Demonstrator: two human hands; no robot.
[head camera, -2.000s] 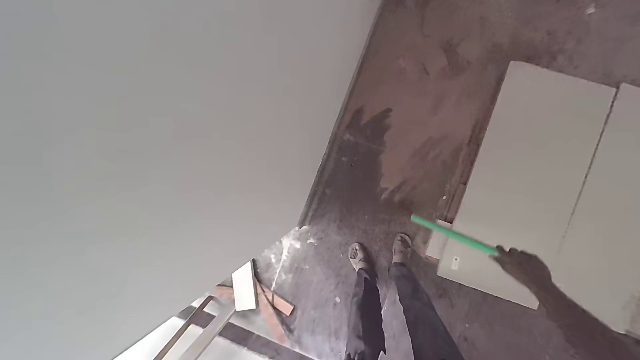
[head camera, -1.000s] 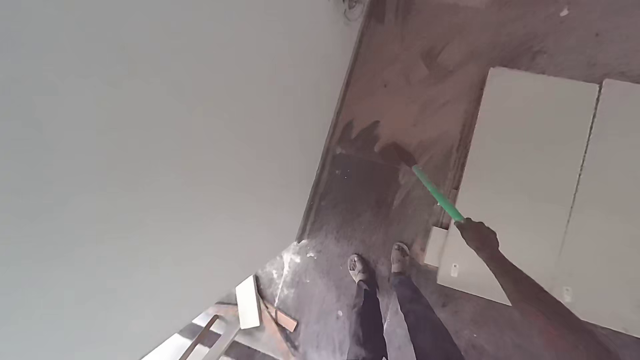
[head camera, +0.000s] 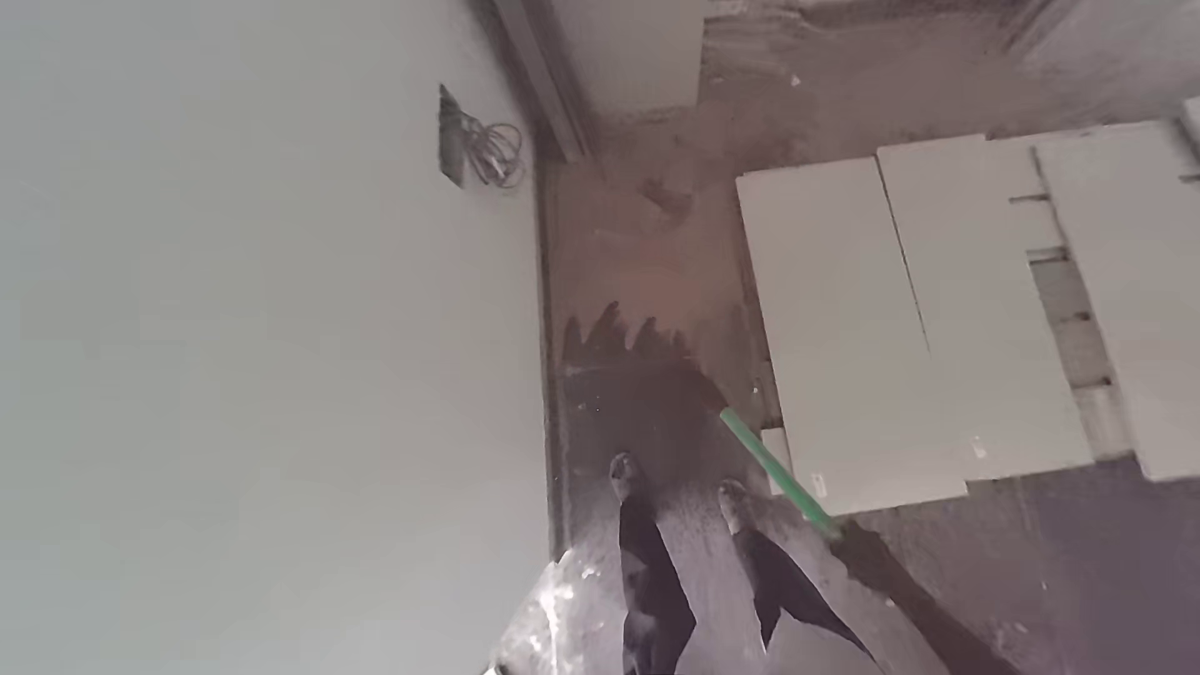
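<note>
My right hand (head camera: 861, 553) is closed around the upper end of a green handle (head camera: 778, 472), right of my feet. The handle slants down and away to the left, and at its far end a dark brush or broom head (head camera: 705, 386) rests on the dusty floor, blurred and hard to tell from the floor. Around the head the floor has a darker patch (head camera: 637, 403) with jagged, finger-like edges, ahead of my feet. My left hand is out of the frame.
A pale wall (head camera: 281, 328) fills the left side, with an electrical box (head camera: 451, 136) and coiled wires (head camera: 495, 155) in it. Large pale boards or tiles (head camera: 844, 328) lie at the right. White dust or debris (head camera: 553, 600) is by the wall's near corner.
The view has shifted, bringing the wall box and more boards in. The green handle, pointing left over the boards' edge two seconds ago, now slants with its head on the floor.
</note>
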